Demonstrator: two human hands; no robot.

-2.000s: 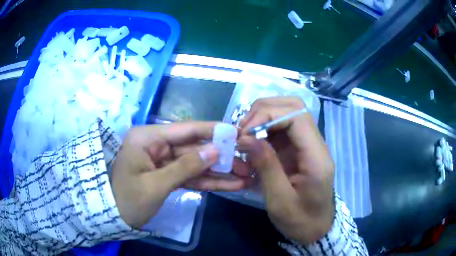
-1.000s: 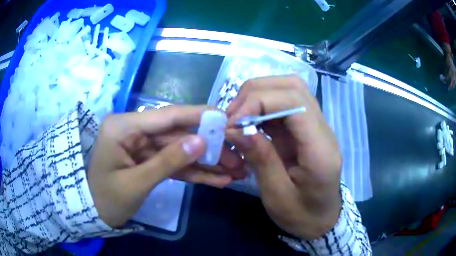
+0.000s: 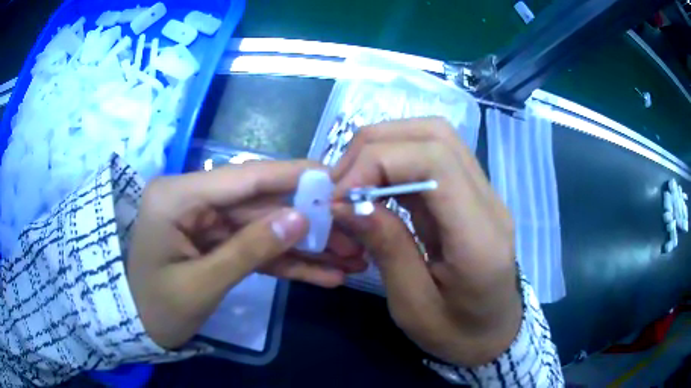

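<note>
My left hand (image 3: 220,242) holds a white plastic head (image 3: 314,211) upright between thumb and fingers, its small hole facing me. My right hand (image 3: 439,242) pinches a stem insert (image 3: 401,189) with a small white collar. The stem's rod points right and its inner end is at the head's face, near the hole. Whether the end is inside the hole cannot be told. The clear insert box (image 3: 356,98), full of stems, lies behind and below my right hand, which partly hides it.
A blue parts tray (image 3: 198,98) heaped with white heads is at left. A small clear tray (image 3: 274,333) with a white sheet lies below my left hand. A ribbed pale strip (image 3: 526,204), a pile of white parts (image 3: 673,216), a metal post (image 3: 561,53) and the green belt (image 3: 341,23) are around.
Both hands have moved left and slightly up in view. The stem has come closer to the head and tilts less. The view has shifted, and the other person's hand at right is gone.
</note>
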